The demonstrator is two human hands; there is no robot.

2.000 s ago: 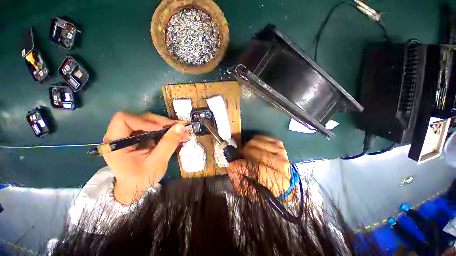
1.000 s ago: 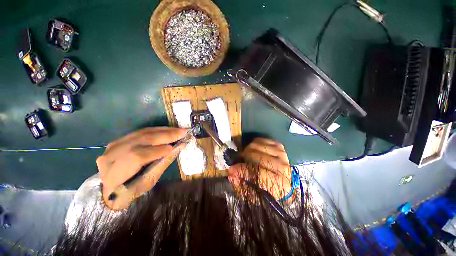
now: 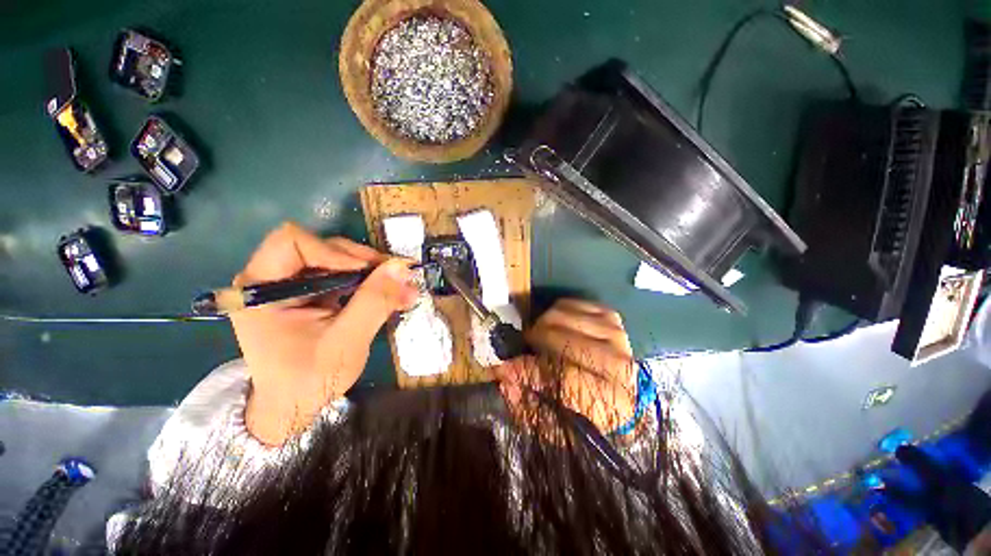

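Observation:
A black watch housing (image 3: 447, 261) sits between the two white pads of the tan wooden jig (image 3: 500, 198). My left hand (image 3: 315, 326) holds a slim black tool with a tan end (image 3: 293, 289) like a pen; its tip is at the left side of the housing. My right hand (image 3: 571, 364), partly covered by hair, holds the soldering iron (image 3: 505, 337); its metal tip points into the housing. Whether the tip touches a part cannot be seen. A thin pale solder wire (image 3: 120, 319) runs in from the left edge to my left hand.
Several loose housings (image 3: 163, 155) lie at the left. A round bowl of metal shavings (image 3: 431, 78) stands behind the jig. A black tilted frame (image 3: 663, 179) stands right of it, with white tissue (image 3: 661, 280) underneath. A black ribbed box (image 3: 853, 206) is at far right.
One second ago my left hand was turned palm-down with the tool low under it; now it is turned back and the tool lies across it. My right hand stays at the housing.

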